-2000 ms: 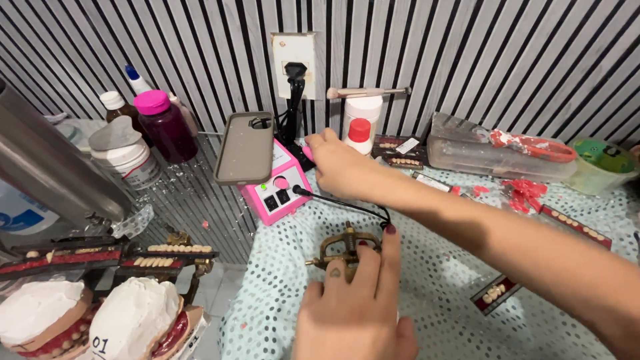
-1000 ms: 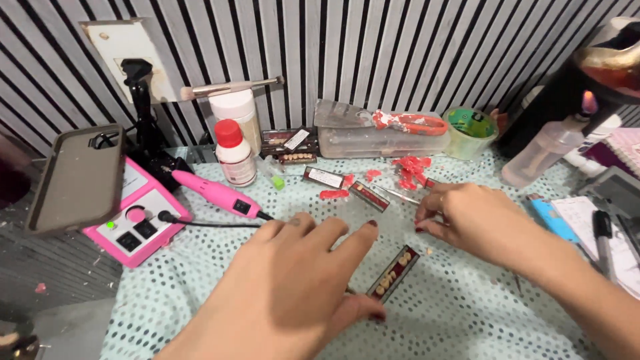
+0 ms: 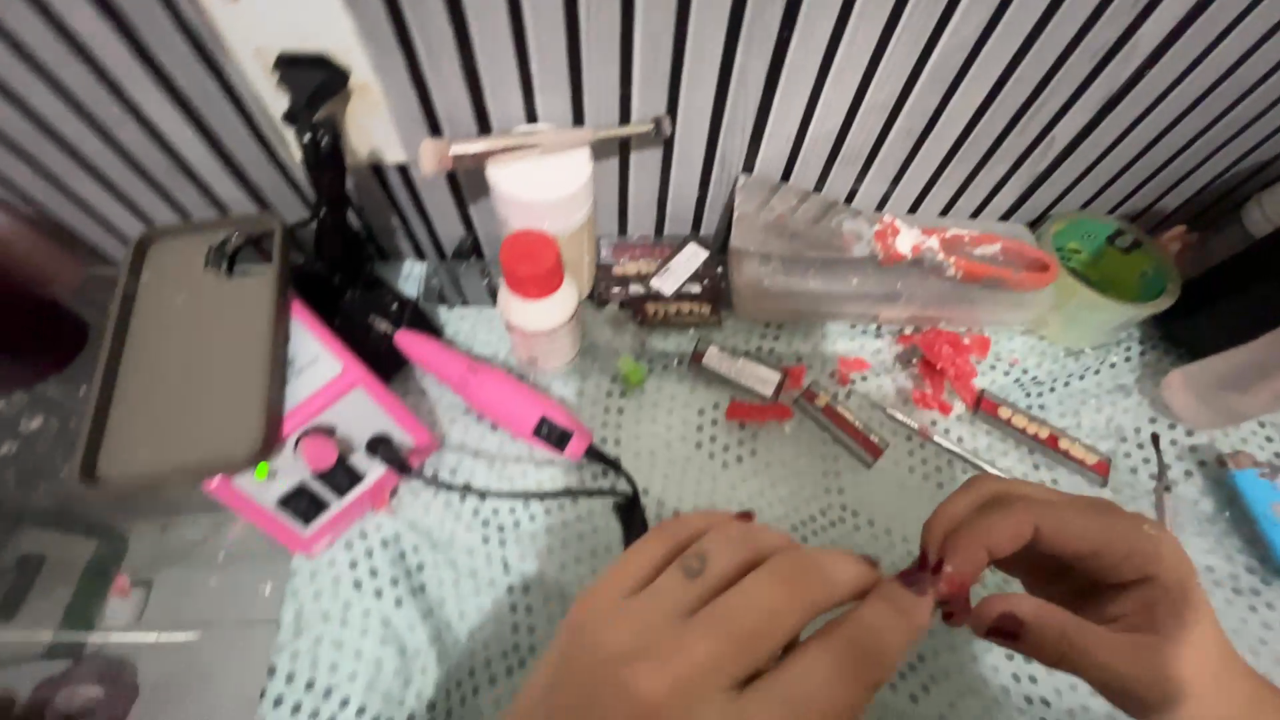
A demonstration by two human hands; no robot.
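Note:
My left hand (image 3: 730,620) and my right hand (image 3: 1070,580) meet fingertip to fingertip low in the view, above the dotted cloth. Any small thing between the fingertips is hidden or blurred. Just above my right hand lie a thin metal instrument (image 3: 945,442) and a strip of artificial teeth on red wax (image 3: 1042,437). Another narrow strip (image 3: 842,424) and one with a white label (image 3: 740,371) rest farther left, near red wax scraps (image 3: 945,365). The pink handpiece (image 3: 495,395) of an electric file lies on the cloth, its cord running behind my left hand.
At the left, a phone case (image 3: 190,350) leans over the pink control unit (image 3: 330,450). Toward the wall stand a red-capped bottle (image 3: 538,300), a white jar (image 3: 545,195) with a brush (image 3: 545,142) on top, a clear plastic box (image 3: 820,270) and green tape (image 3: 1110,265).
My right hand has moved from beside the thin instrument to meet my left hand. The tooth strip that lay between my hands a second ago is no longer visible there.

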